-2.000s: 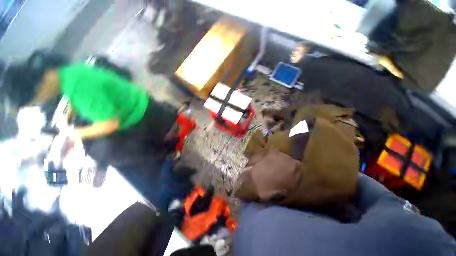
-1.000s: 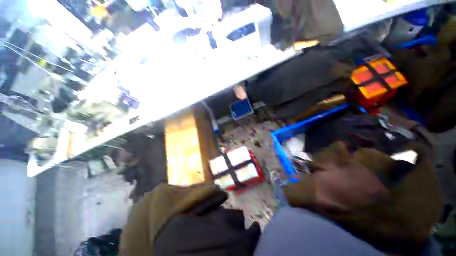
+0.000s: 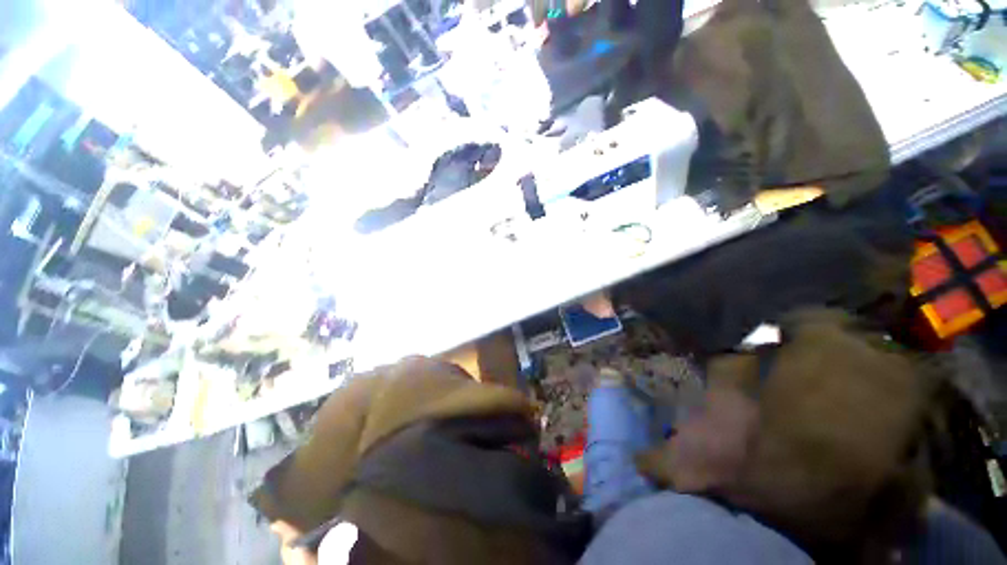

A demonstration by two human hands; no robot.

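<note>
A brown and black bundle of cut pieces (image 3: 409,452) is at the lower middle-left, over the front of a white table. Part of my left hand (image 3: 289,541) shows at its lower left edge, closed on the cloth and cut off by the frame. A second brown bundle (image 3: 839,430), blurred, is at the lower right by my leg, with a small white patch at its top. My right hand cannot be made out; the cloth may hide it.
A long white table (image 3: 442,298) crosses the view, with a white sewing machine (image 3: 629,166) on it. A seated person's dark leg (image 3: 751,276) and foot are under it, by a blue pedal (image 3: 591,322). An orange-red stool (image 3: 958,276) is at the right. Brown cloth (image 3: 784,99) lies beyond the machine.
The view has swung towards the table and machine. The left bundle shows higher and larger. The blue crate and white-topped stool are now mostly hidden. My left fingers have come into view.
</note>
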